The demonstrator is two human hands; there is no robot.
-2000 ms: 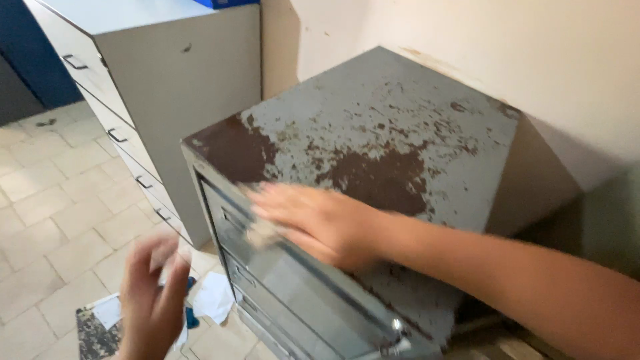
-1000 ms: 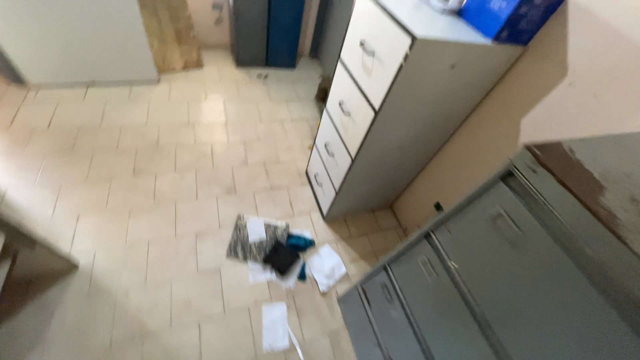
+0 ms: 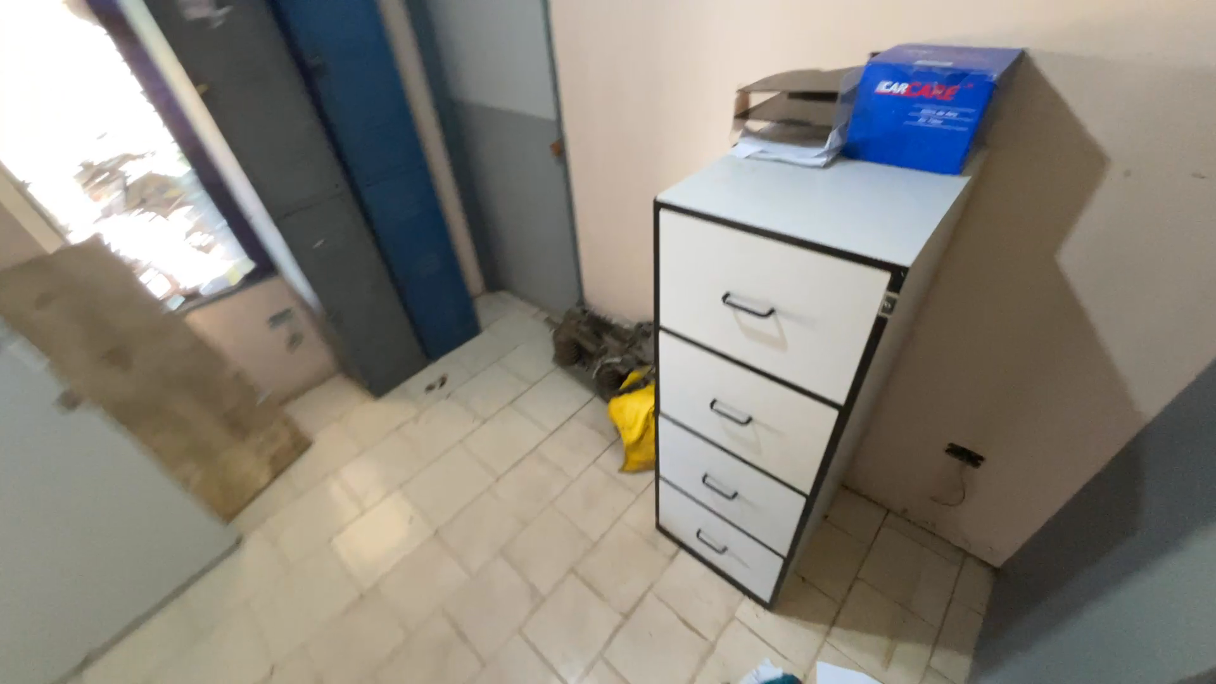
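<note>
Neither my left hand nor my right hand shows in the head view now. A white filing cabinet (image 3: 750,399) with four drawers and black handles stands against the wall, its drawers closed. On its top, a blue cardboard box (image 3: 917,114) bearing the CarCare brand sits at the back right. Beside the box are stacked letter trays (image 3: 793,109) with papers in the lowest one. Part of a grey metal cabinet (image 3: 1130,560) fills the lower right edge. Papers (image 3: 841,674) lie on the tiled floor at the bottom edge, mostly cut off.
Dark machine parts (image 3: 603,347) and a yellow bag (image 3: 636,423) lie left of the white cabinet. Grey and blue lockers (image 3: 366,171) stand further back, near a grey door (image 3: 503,142). A worn wooden board (image 3: 161,380) leans by the window. An open wall socket (image 3: 964,455) is at right.
Two seconds ago both my hands were in view, the right over the grey cabinet's worn top; both are now out of view. The view has swung strongly toward the white cabinet and lockers.
</note>
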